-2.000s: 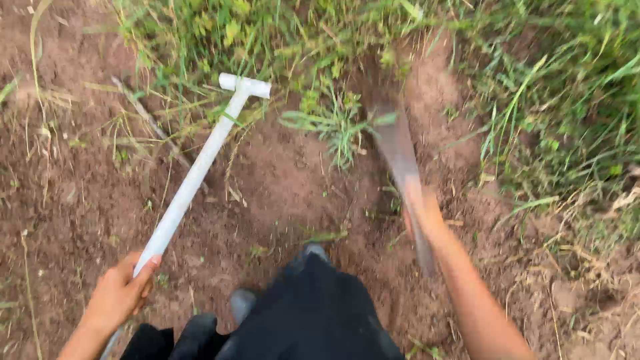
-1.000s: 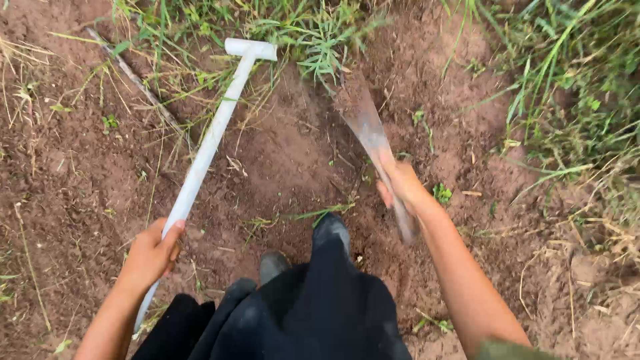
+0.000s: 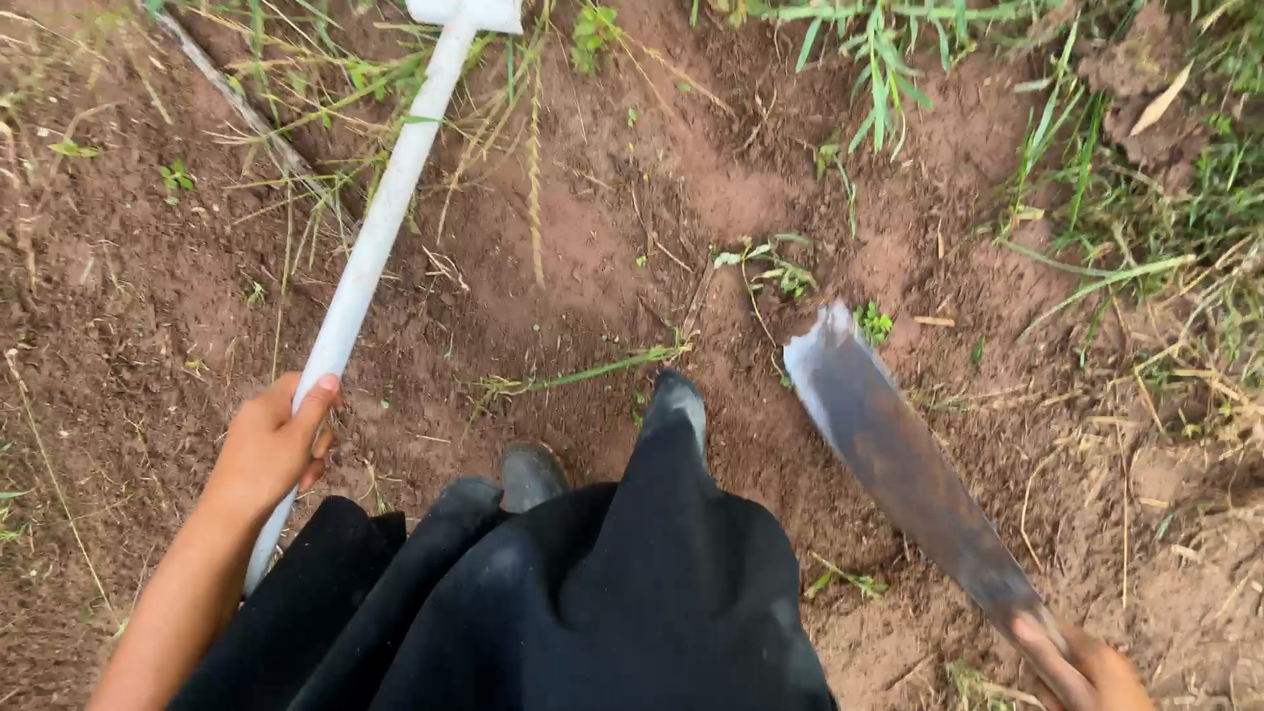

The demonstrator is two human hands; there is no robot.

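Note:
My left hand (image 3: 276, 439) is closed around a white pipe (image 3: 380, 212) with a T-shaped fitting (image 3: 469, 12) at its far end, which the top edge of the view partly cuts off. The pipe slants from beside my left leg up over soil and thin grass. At the lower right, my right hand (image 3: 1091, 671) grips the handle end of a machete (image 3: 908, 474). Its broad, dark, rust-stained blade points up and left, with a worn, pale, uneven tip over the bare soil. The lower part of that hand is blurred and cut off by the frame.
Reddish-brown soil (image 3: 592, 227) surrounds my dark boots (image 3: 533, 474) and black clothing (image 3: 612, 602). Green grass (image 3: 1086, 148) grows at the upper right. A dry stick (image 3: 242, 109) lies at the upper left, and a cut-looking grass stem (image 3: 602, 367) lies before my feet.
My right hand has moved outward to the lower right with the machete, whose blade was near a grass tuft earlier. My left hand still holds the white pipe.

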